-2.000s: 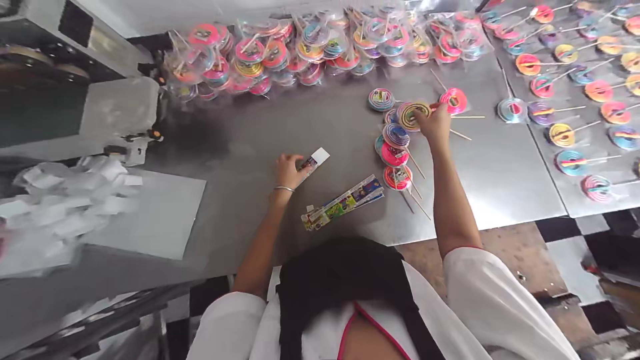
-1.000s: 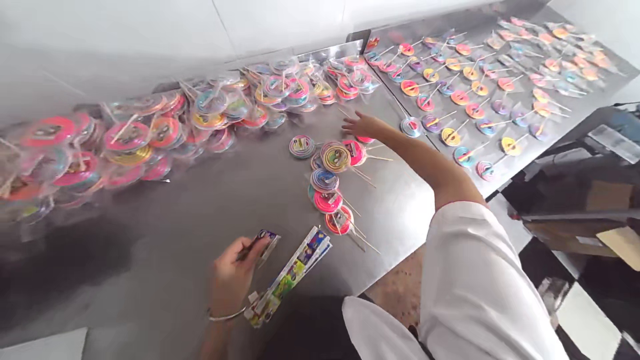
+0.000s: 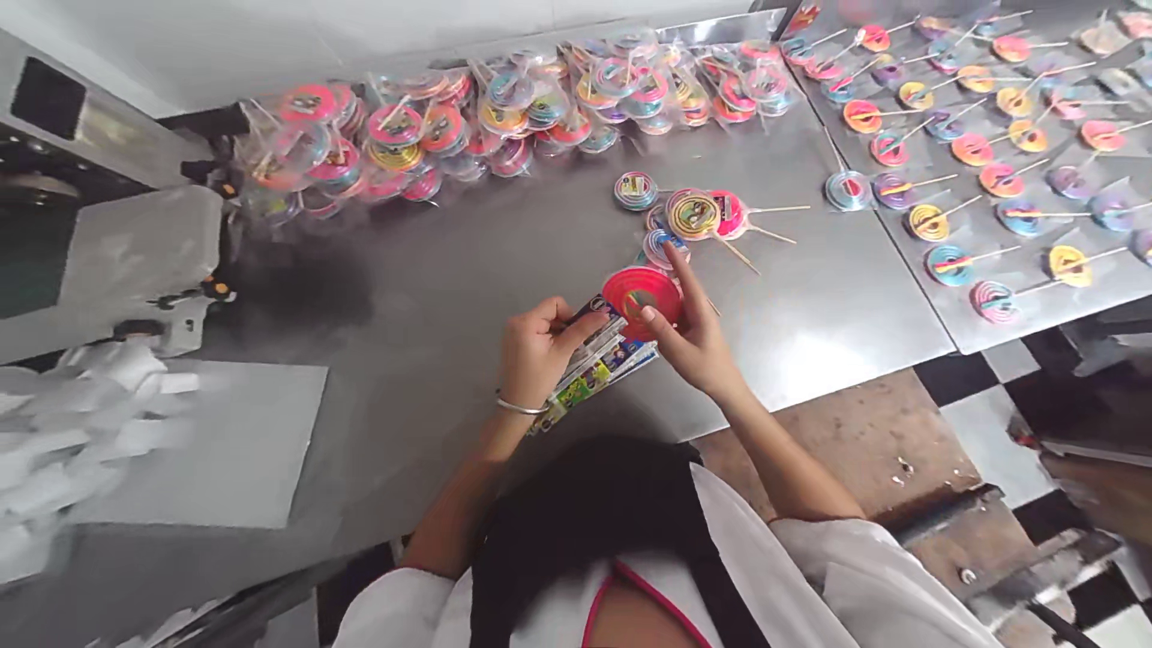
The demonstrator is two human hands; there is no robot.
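Note:
My right hand (image 3: 693, 337) holds a red spiral lollipop (image 3: 641, 297) by its round head, thumb on its face. Close to its left edge, my left hand (image 3: 540, 349) grips a small printed label (image 3: 594, 315) between thumb and fingers. Printed label strips (image 3: 585, 382) lie on the steel table just below both hands. Beyond my right hand is a small group of lollipops: a blue one (image 3: 635, 191), a yellow one (image 3: 693, 214) overlapping a pink one (image 3: 731, 212), and another blue one (image 3: 661, 247) partly behind my fingertip.
Piled wrapped lollipops (image 3: 441, 126) line the wall side. Rows of wrapped lollipops (image 3: 999, 180) cover the adjoining table at right. At left are a machine (image 3: 139, 261), a pale flat sheet (image 3: 243, 441) and a heap of white paper pieces (image 3: 81, 432).
My right hand has come back from the lollipop group towards my left hand and now holds a red lollipop. The left hand still has a label. The view has swung between frames.

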